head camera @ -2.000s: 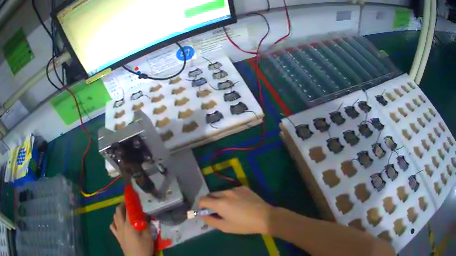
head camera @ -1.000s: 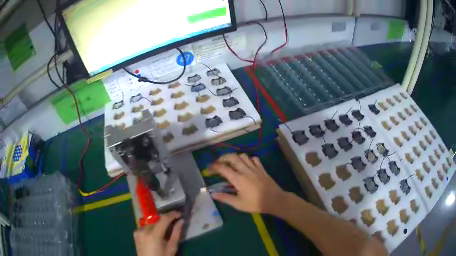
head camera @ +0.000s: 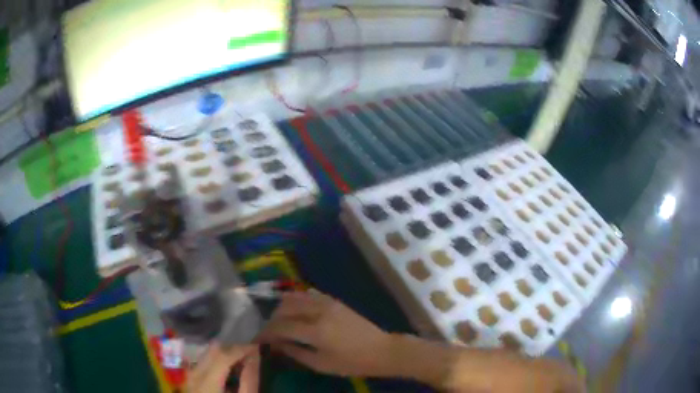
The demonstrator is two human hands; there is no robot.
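The silver-grey test fixture [head camera: 215, 288] is at the lower left, blurred. Its red toggle handle [head camera: 134, 137] stands upright. A dark shape, perhaps a wired component [head camera: 196, 313], lies on the fixture's front part. My left hand [head camera: 224, 370] is at the fixture's front edge, cut off by the bottom of the picture. My right hand [head camera: 326, 331] is at the fixture's right side, fingers bent towards it. The test lead's white and red ends [head camera: 269, 288] lie just above its fingers. Blur hides whether either hand holds anything.
A part-filled white foam tray [head camera: 430, 265] is at right, another foam tray [head camera: 265, 201] behind the fixture. A clear ribbed blister tray [head camera: 414, 134] is rear right, a clear tray [head camera: 27, 338] far left. The monitor [head camera: 180, 54] is at the back. A red tag [head camera: 170, 355] is by the fixture's base.
The red handle has gone from lowered to upright. The view has swung right, so the bench things sit further left. Both hands remain close to the fixture's front and right side.
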